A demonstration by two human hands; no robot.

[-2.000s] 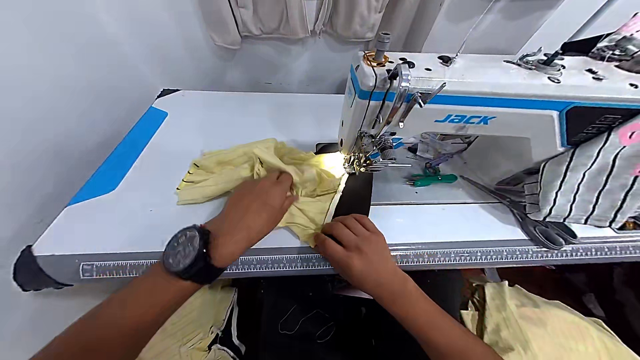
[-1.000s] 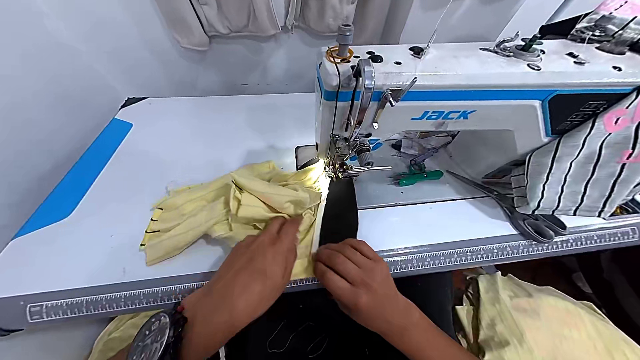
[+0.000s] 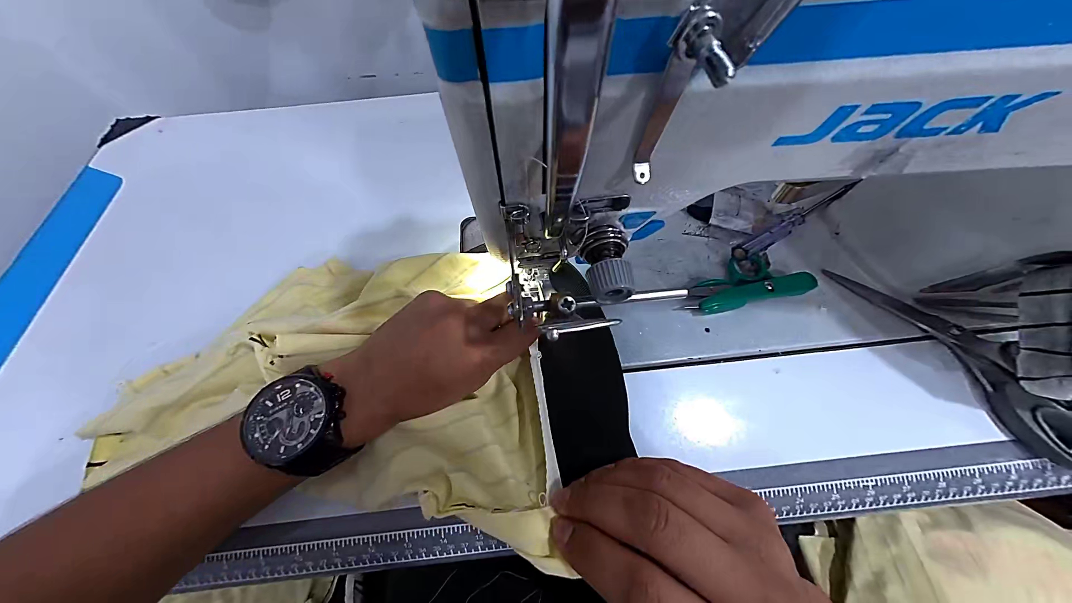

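Observation:
Yellow fabric [image 3: 469, 444] with faint stripes lies bunched on the sewing table, its right edge joined by a white strip to a black band [image 3: 586, 394]. The band runs up under the presser foot [image 3: 529, 289] of a Jack sewing machine [image 3: 712, 100], where a lamp lights the cloth. My left hand [image 3: 435, 356], with a black watch on the wrist, lies on the yellow fabric, fingertips close beside the presser foot and partly hidden by it. Lower down, at the table's front edge, my right hand [image 3: 670, 528] pinches the fabric and band edge between thumb and fingers.
Right of the needle lie a green-handled tool [image 3: 758, 291] and large black scissors [image 3: 988, 360], near striped cloth [image 3: 1045, 335]. A ruler tape [image 3: 904, 498] runs along the table's front edge. More yellow fabric [image 3: 946, 553] hangs below at the right.
The view has moved much closer to the needle area. My left hand has moved up along the fabric to beside the presser foot. My right hand remains at the lower end of the band.

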